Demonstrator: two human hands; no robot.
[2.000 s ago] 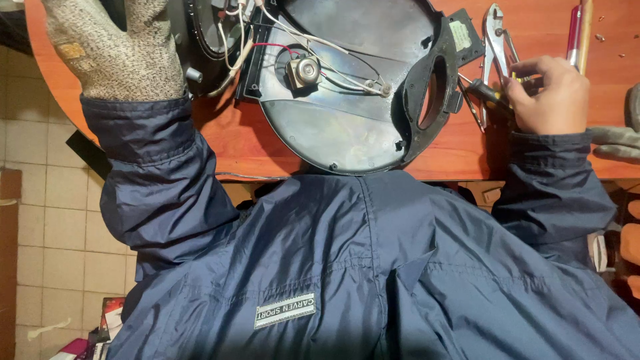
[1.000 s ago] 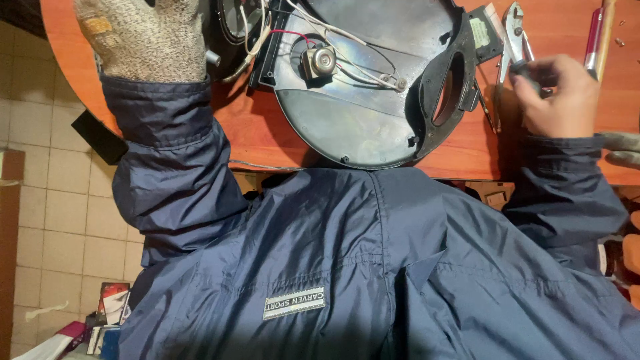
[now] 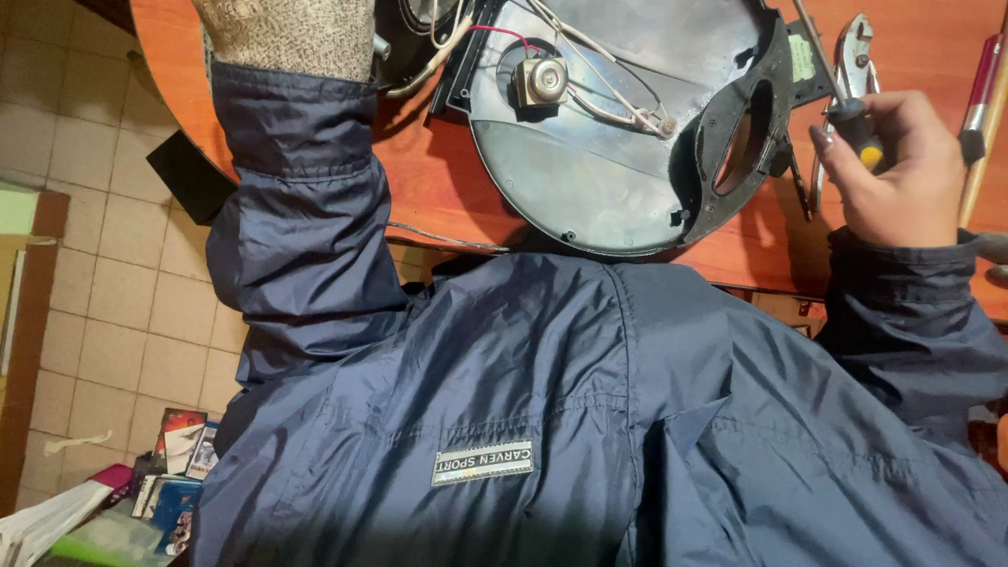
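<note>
My right hand (image 3: 898,165) is bare and grips a screwdriver (image 3: 849,114) by its dark and yellow handle, the shaft pointing up and away. Just beyond it, slip-joint pliers (image 3: 857,59) lie on the table. My left hand (image 3: 291,35) wears a speckled grey glove; its fingers are cut off by the top edge, so its grip cannot be seen. Between the hands rests a round metal appliance housing (image 3: 575,185) with a black plastic rim. Inside it sit a small mechanical timer or motor-like part (image 3: 541,81) and white and red wires (image 3: 602,110).
On the orange wooden table (image 3: 441,201), a red-and-silver tool (image 3: 983,94) and a wooden rod (image 3: 980,177) lie at the right. A grey glove (image 3: 996,256) is by my right sleeve. A black object (image 3: 191,177) juts out at the table's left edge.
My right hand has lifted the screwdriver from beside the pliers, and its shaft now shows pointing up. The pliers stay on the table. My left hand has moved partly out of view.
</note>
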